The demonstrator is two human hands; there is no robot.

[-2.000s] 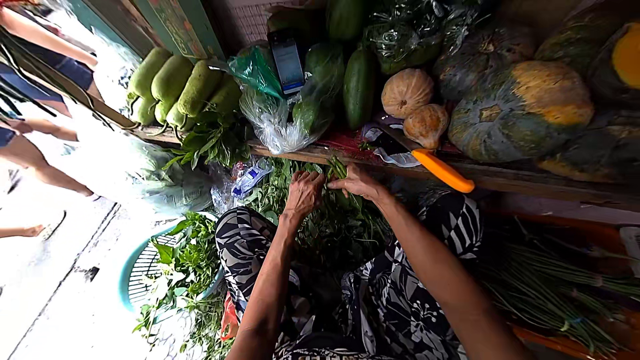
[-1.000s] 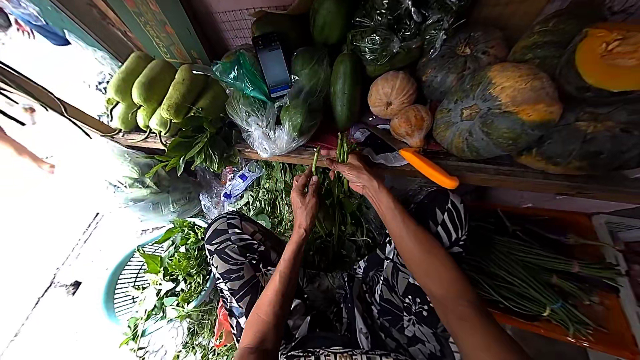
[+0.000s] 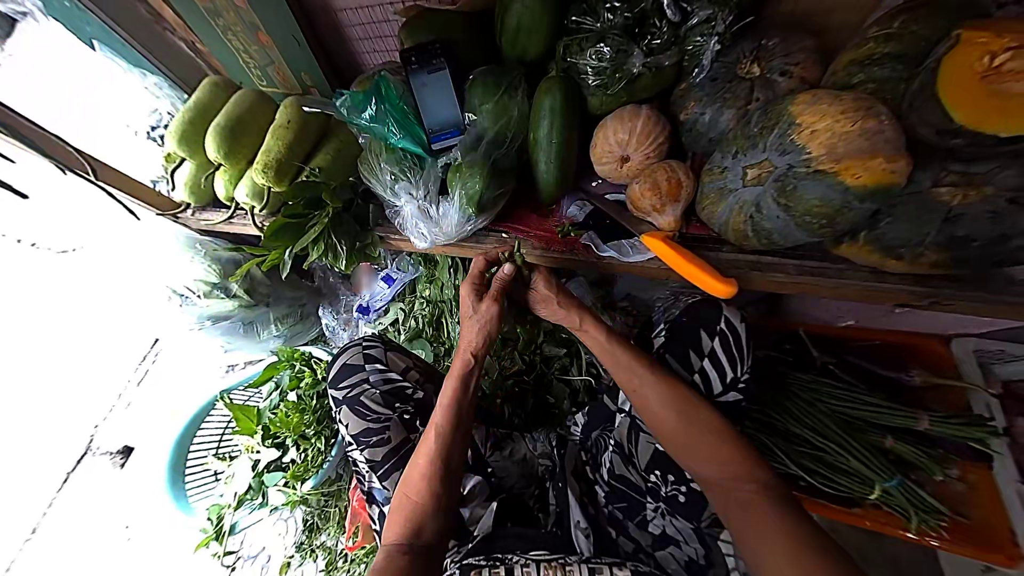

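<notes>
My left hand [image 3: 483, 300] and my right hand [image 3: 550, 294] meet at the front edge of the wooden shelf, their fingers around the upper ends of a small bunch of green stems [image 3: 517, 258]. The bunch's lower part is hidden behind the hands. Beneath them, a heap of leafy greens [image 3: 536, 372] lies between my knees. To the right, a knife with an orange handle [image 3: 690, 266] rests on the shelf, its handle jutting over the edge, close to two small tan squashes [image 3: 630, 144].
The shelf [image 3: 840, 282] holds pale green gourds [image 3: 232, 128], a phone [image 3: 434, 98] on bagged produce and large pumpkins [image 3: 800, 172]. A teal basket [image 3: 178, 460] of greens stands at left. Long green stalks [image 3: 872, 432] lie on an orange tray [image 3: 980, 512] at right.
One second ago my hands were slightly apart with stems upright between them; now they are together around the stem ends. The passers-by at the left have gone out of view.
</notes>
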